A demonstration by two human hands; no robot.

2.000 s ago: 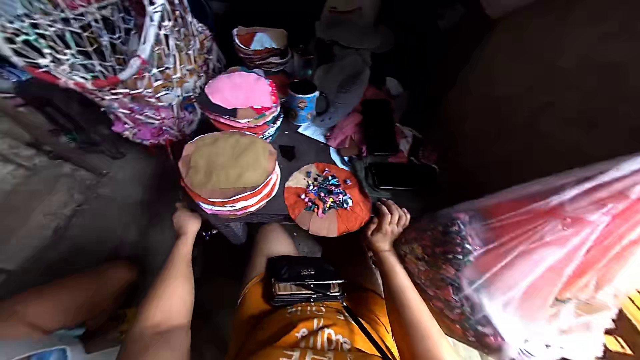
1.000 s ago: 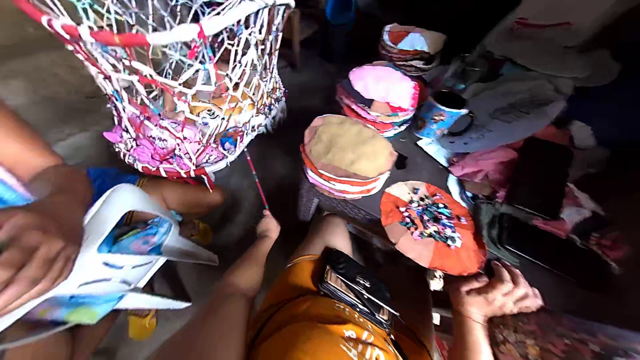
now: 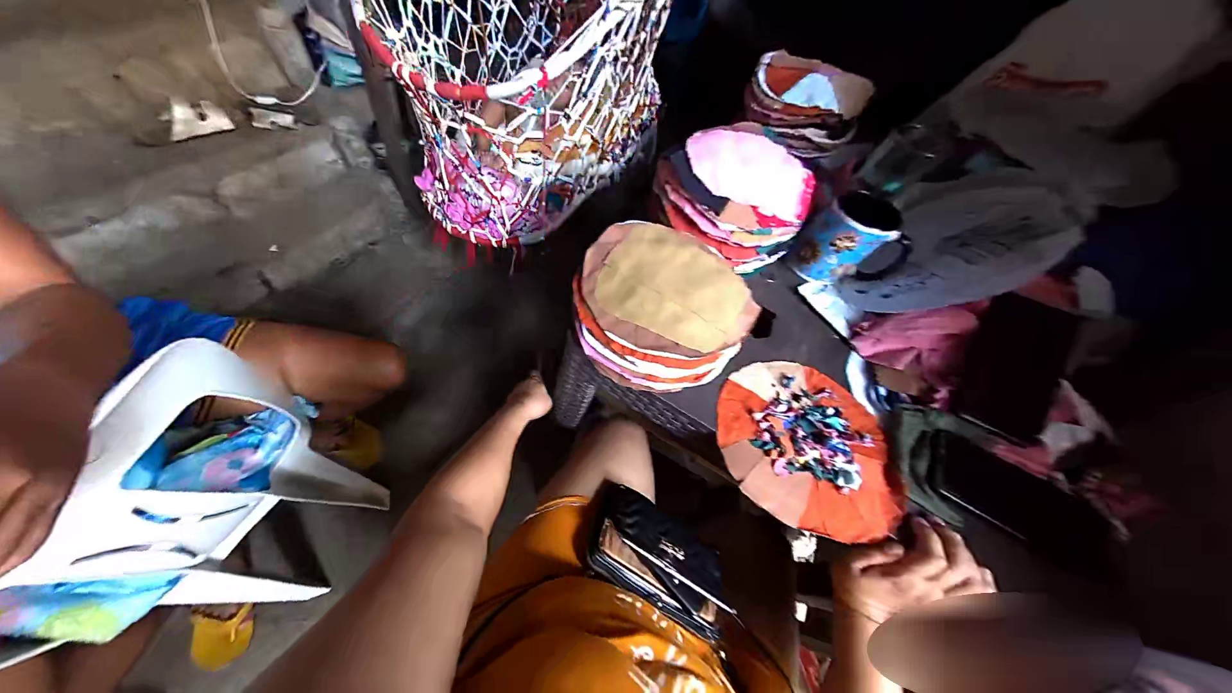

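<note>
My left hand [image 3: 528, 397] is low beside the woven side of the dark table; its fingers are mostly hidden, and I cannot tell if they hold anything. My right hand [image 3: 914, 570] rests at the table's near right edge, fingers bent and slightly apart, close to the orange and tan patchwork cloth round [image 3: 770, 491]. Small multicoloured fabric scraps [image 3: 808, 433] lie heaped on that round. Left of it is a stack of cloth rounds with a beige top [image 3: 669, 289]. Behind stand a pink-topped stack [image 3: 751, 173] and a smaller stack [image 3: 813, 96].
A blue patterned mug [image 3: 847, 236] stands right of the stacks, near pink cloth [image 3: 914, 342] and a dark flat object [image 3: 1001, 486]. A netted basket [image 3: 539, 125] is beyond the table. At left, a person's arm [image 3: 48, 385] is over a white plastic chair [image 3: 217, 385]. A black purse [image 3: 659, 558] lies on my lap.
The view has swung left, bringing the person and white chair into sight. A thin red strand or stick seen above my left hand one second ago no longer shows there.
</note>
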